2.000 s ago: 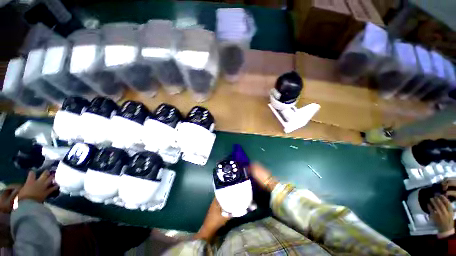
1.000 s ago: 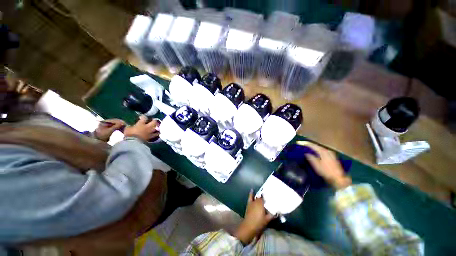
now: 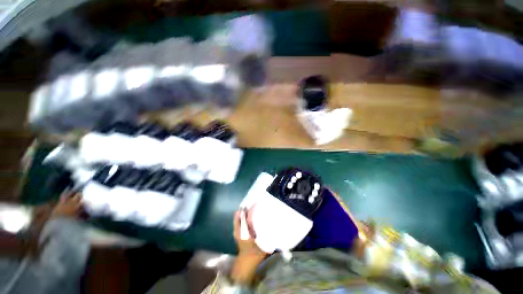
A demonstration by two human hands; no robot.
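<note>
A white dome security camera (image 3: 281,221) with a black ball head and a ring of white dots is held tilted over the near edge of the green mat, its head towards the upper right. My left hand (image 3: 248,244) grips its white body and bracket from the lower left. My right hand (image 3: 360,232), blurred and partly hidden by the cloth and sleeve, holds a dark blue-purple cleaning cloth (image 3: 332,223) against the right side of the camera.
Two rows of cameras (image 3: 160,152) stand to the left, more (image 3: 504,172) at the far right. One camera (image 3: 322,115) stands on the cardboard sheet (image 3: 264,118). Blurred plastic shells (image 3: 137,77) line the back. A neighbour's hand (image 3: 67,205) is at left.
The view has swung back to the right from the left-hand neighbour. The held camera has turned, its white-dotted face now showing. The cloth has moved from over its head to its right side.
</note>
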